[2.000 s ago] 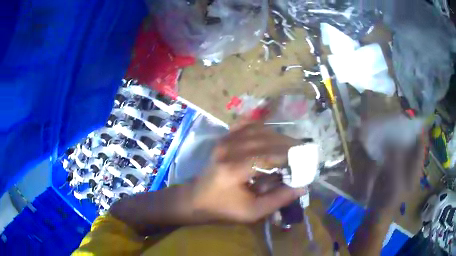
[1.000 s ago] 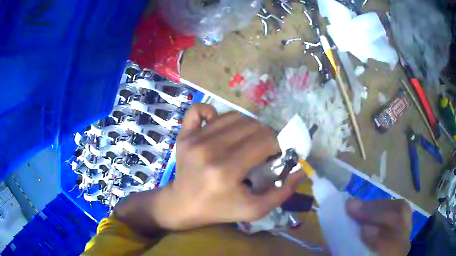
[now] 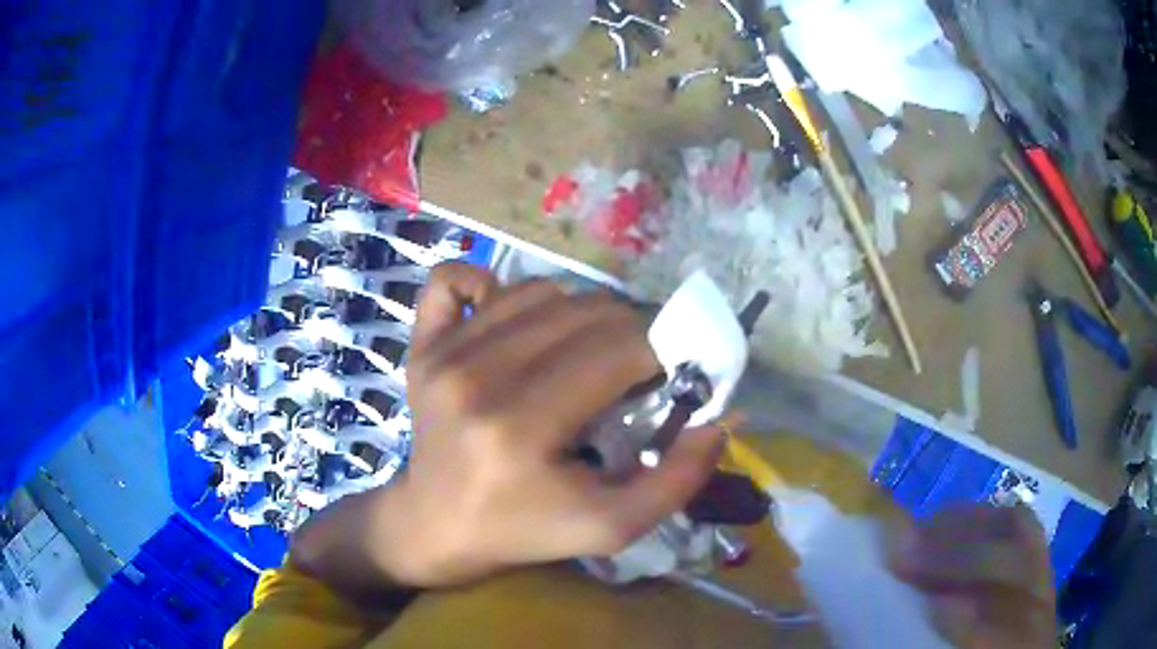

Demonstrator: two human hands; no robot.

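Observation:
My left hand (image 3: 533, 431) is bare and shut on a model motorcycle, seen from above at the lower middle. The model's white front cowl (image 3: 700, 340) sticks up past my fingers, with a dark and silver bar beside it. Its dark seat and a small red light show below my fingers; my hand hides much of the body. My right hand (image 3: 971, 577), blurred, holds a white glue bottle (image 3: 856, 571) at the lower right. Its yellow-orange nozzle points up-left, close to the underside of the cowl; I cannot tell whether it touches.
A blue crate (image 3: 140, 216) with rows of white models (image 3: 317, 380) stands left. On the bench lie a red sheet (image 3: 362, 127), whitish scraps (image 3: 749, 241), a thin stick (image 3: 863, 241), blue-handled pliers (image 3: 1053, 374), a red-handled tool (image 3: 1066, 203), a small patterned packet (image 3: 983, 238) and loose metal parts.
My right hand came in from the right with the glue bottle, its nozzle now by the cowl. My left hand turned the model, and both have since shifted slightly left in the picture.

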